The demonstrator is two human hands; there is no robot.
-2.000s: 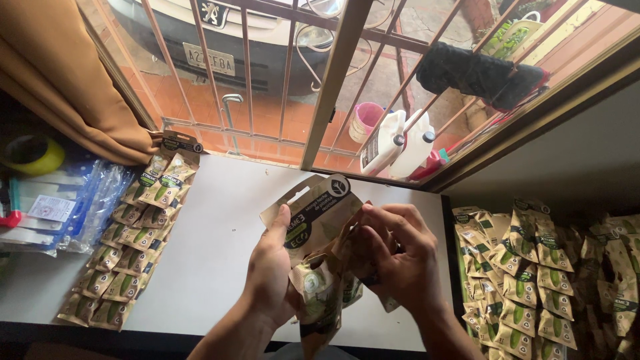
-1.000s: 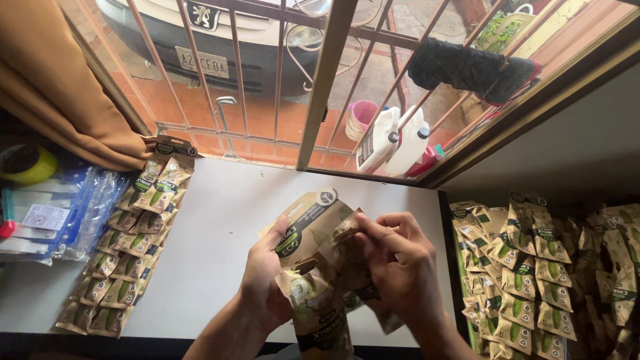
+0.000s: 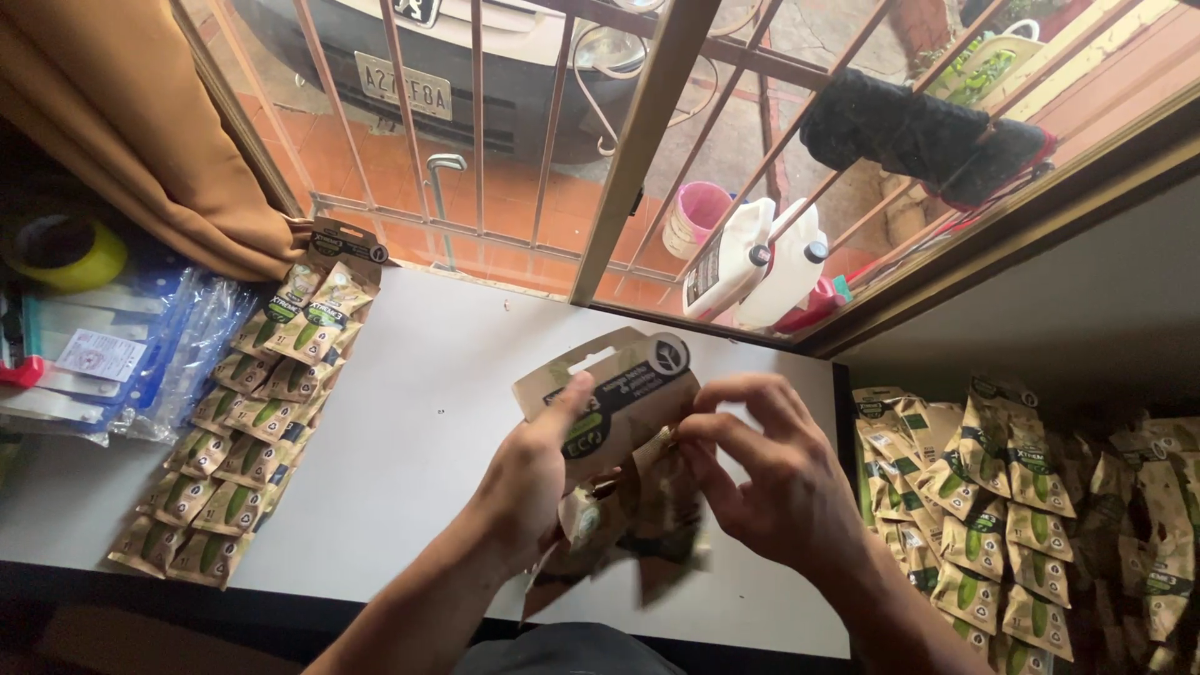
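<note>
A brown printed cardboard hanger card (image 3: 614, 403) is held over the white table, with small brown packets (image 3: 623, 525) hanging below it, partly blurred. My left hand (image 3: 539, 459) grips the card's left side, thumb on its front face. The fingers of my right hand (image 3: 764, 459) pinch at the card's lower right edge, where the packets meet it; the fingertips partly hide what they hold. On the table's left side lies a full strip of similar packets (image 3: 253, 412) under its own dark hanger card (image 3: 347, 246).
Plastic bags (image 3: 122, 356) and a yellow tape roll (image 3: 70, 258) lie at far left beside a tan curtain (image 3: 159, 122). More packet strips (image 3: 975, 506) hang right of the white table (image 3: 412, 450). A barred window (image 3: 619, 159) borders the back, with jugs (image 3: 736, 253) outside.
Between the earlier frames and now, the card has tilted in my hands and the packets beneath it have swung. My right hand stays by the card's right side.
</note>
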